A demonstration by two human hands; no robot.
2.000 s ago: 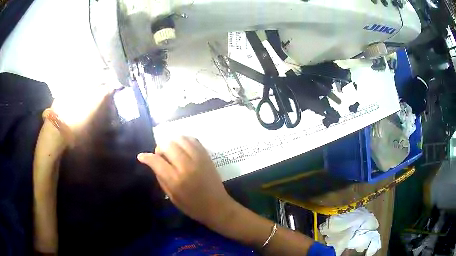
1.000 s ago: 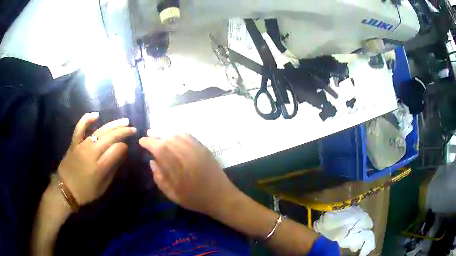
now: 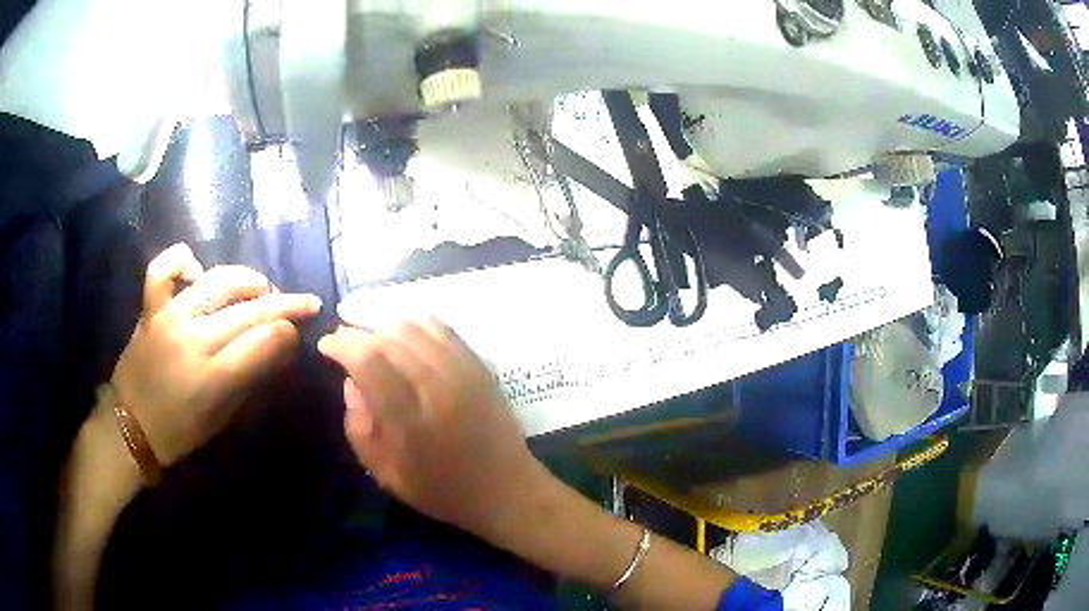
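Note:
The dark navy garment (image 3: 275,477) fills the left side and lap, its edge running up toward the needle area under the bright lamp. My left hand (image 3: 209,346) lies on the garment with its fingers bent and fingertips at the cloth edge, pinching it. My right hand (image 3: 424,400) is beside it at the table's front left edge, thumb and forefinger closed on the same edge. The fingertips of both hands nearly meet. The white sewing machine (image 3: 669,54) stands behind them; glare hides the needle and presser foot.
Black shears (image 3: 651,227) lie on the white table (image 3: 573,370), with silvery snips (image 3: 555,191) left of them and dark scraps (image 3: 746,233) to the right. A blue bin (image 3: 842,400) is at the right end, above a yellow-edged shelf (image 3: 764,519) and white cloth (image 3: 794,567).
My left hand has come back from the needle area to the cloth edge beside my right hand. My right fingers have closed in on the edge. The camera view has shifted slightly.

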